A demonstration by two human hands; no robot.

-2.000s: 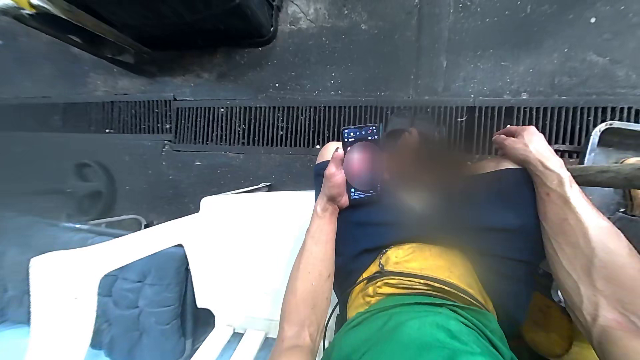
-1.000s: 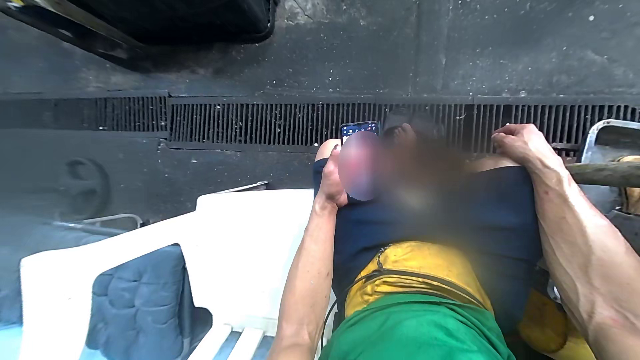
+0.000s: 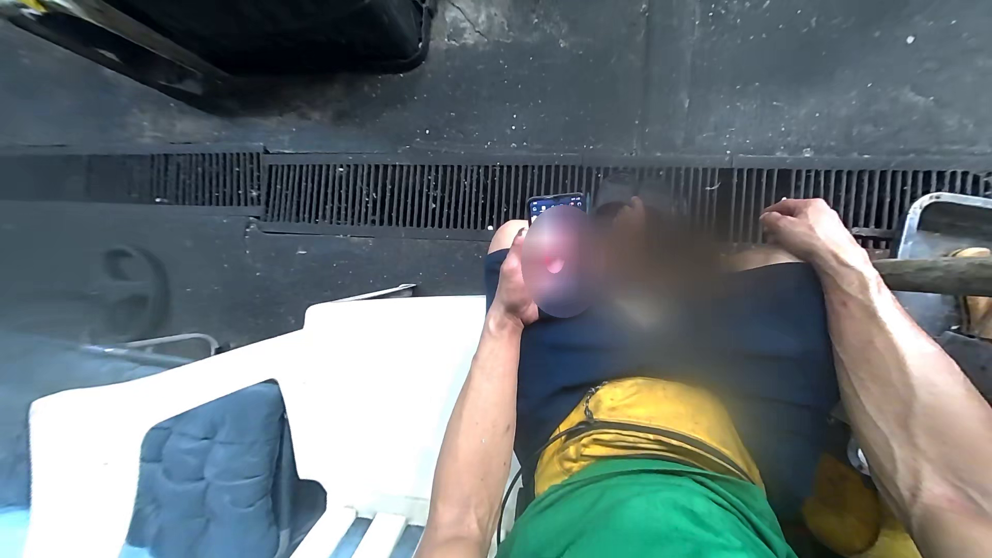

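My left hand [image 3: 514, 288] is closed around a smartphone [image 3: 556, 203] at the centre of the head view, above my left thigh. A blurred patch covers most of the phone's lit screen. My right hand [image 3: 806, 226] rests by my right knee, its fingers loosely curled; whether they touch anything is not clear. Dark blue shorts [image 3: 573, 356], a yellow waist pouch [image 3: 659, 407] with a dark cord and a green shirt [image 3: 643, 511] are on my body. A large blur hides the area between my knees.
A white plastic chair [image 3: 387, 372] stands at my left, near a blue tufted cushion [image 3: 213, 473]. A floor grate [image 3: 387, 194] runs across ahead. A black container [image 3: 310, 35] is at the upper left. At right are a wooden pole [image 3: 942, 277] and a metal-framed item [image 3: 914, 225].
More of the phone's screen was visible two seconds ago; the blurred patch now covers most of it. Both hands have stayed in about the same places.
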